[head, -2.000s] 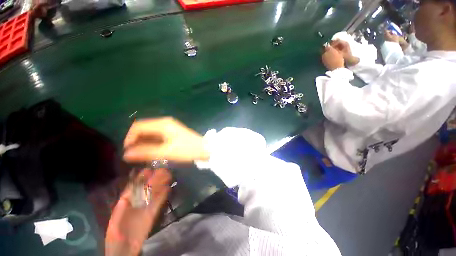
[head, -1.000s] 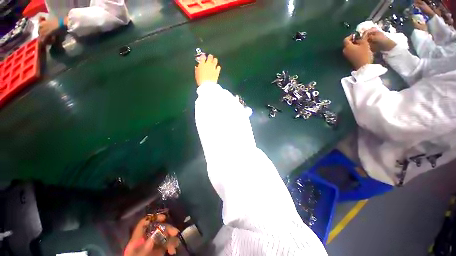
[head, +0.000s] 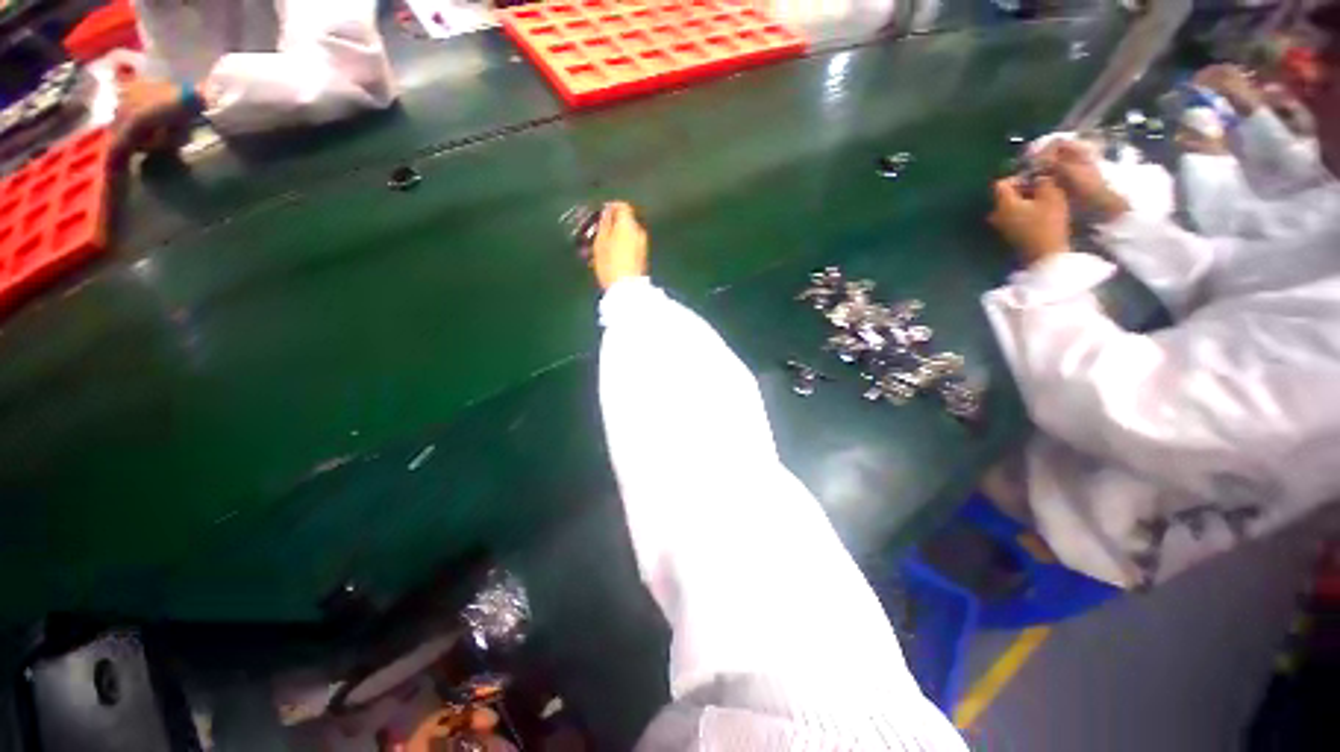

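My right hand [head: 620, 250] reaches over the middle of the green bench, its fingertips closed on a small silver-and-dark metal unit [head: 585, 226], which is blurred. My left hand [head: 441, 726] is low in the view, dark, blurred and cut off by the bottom edge. Its fingers are around another small metal unit [head: 478, 696], with reddish light on it. Crinkled clear film [head: 497, 611] lies just beyond my left hand. A loose heap of silver metal pieces [head: 885, 341] lies right of my right sleeve.
Red divided trays [head: 647, 47] stand at the far side and far left. Single units [head: 404, 178] lie apart on the green bench [head: 294, 338]. A black stand [head: 110, 683] is at lower left. Blue bins [head: 941, 632] sit below the bench edge. People in white coats work at right and far left.
My right hand has gone from near my left hand out to the far unit, and has drawn that unit slightly nearer. My left hand sits lower in view. The view has shifted.
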